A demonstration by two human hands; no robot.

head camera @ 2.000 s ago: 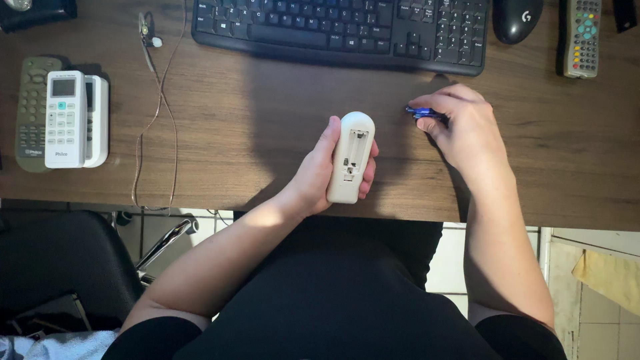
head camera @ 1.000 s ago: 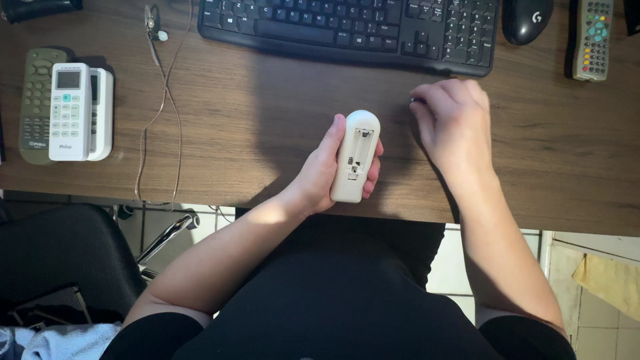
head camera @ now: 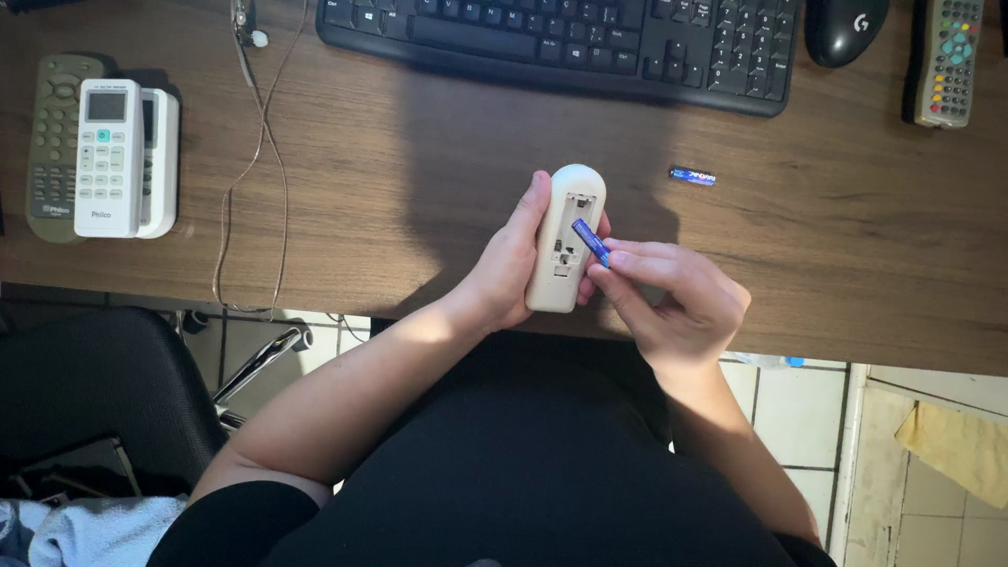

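A white remote control (head camera: 547, 287), back side up with its battery compartment uncovered, rests in my left hand (head camera: 504, 268), thumb along its left edge and fingertips showing at its right. My right hand (head camera: 681, 295) pinches a blue AAA-type battery (head camera: 591, 242) between thumb and fingers. That battery slants over the right part of the compartment; whether it touches the remote I cannot tell. A second blue battery (head camera: 692, 176) lies on the desk, up and to the right of my right hand. Metal contacts show inside the compartment.
On the wooden desk (head camera: 787, 260), a black keyboard (head camera: 551, 63) and mouse (head camera: 846, 30) lie at the back. A grey remote (head camera: 947, 67) is far right. Two white remotes (head camera: 108, 157) and an olive one (head camera: 52, 134) overlap at left, near an earphone cable (head camera: 268, 142). A black chair (head camera: 102, 378) stands lower left.
My right hand has moved from the desk below the keyboard toward the remote, now with one battery in its fingers. The other battery now lies uncovered on the desk. My left hand still holds the remote.
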